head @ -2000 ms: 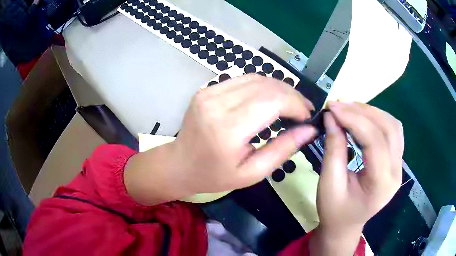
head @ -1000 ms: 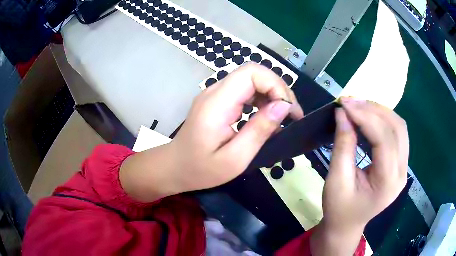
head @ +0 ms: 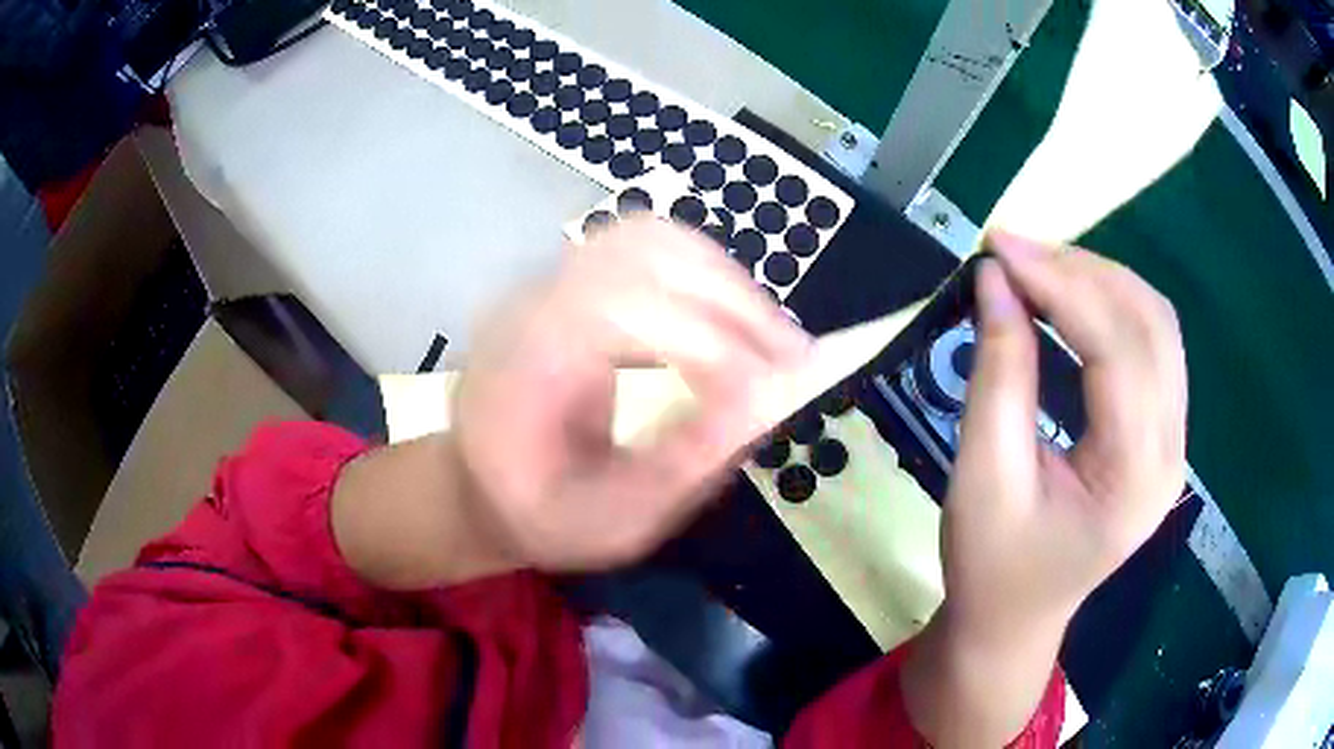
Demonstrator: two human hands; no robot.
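My right hand pinches the end of a foam sheet, a thin black piece with pale yellow backing. The backing side shows as a strip between my hands. A larger pale sheet rises from beside my right fingertips. My left hand is blurred at the strip's other end; its grip is unclear. A silver speaker housing with a round pale-ringed driver lies beneath, partly hidden by my right hand.
A cream sheet of round foam pads runs across the pale table. Yellow liner with black dots lies on the black mat. A white post stands by the green belt. An open carton is at left.
The strip between my hands has turned from its black face to its pale side. My left hand has moved down and left. More of the housing and driver shows.
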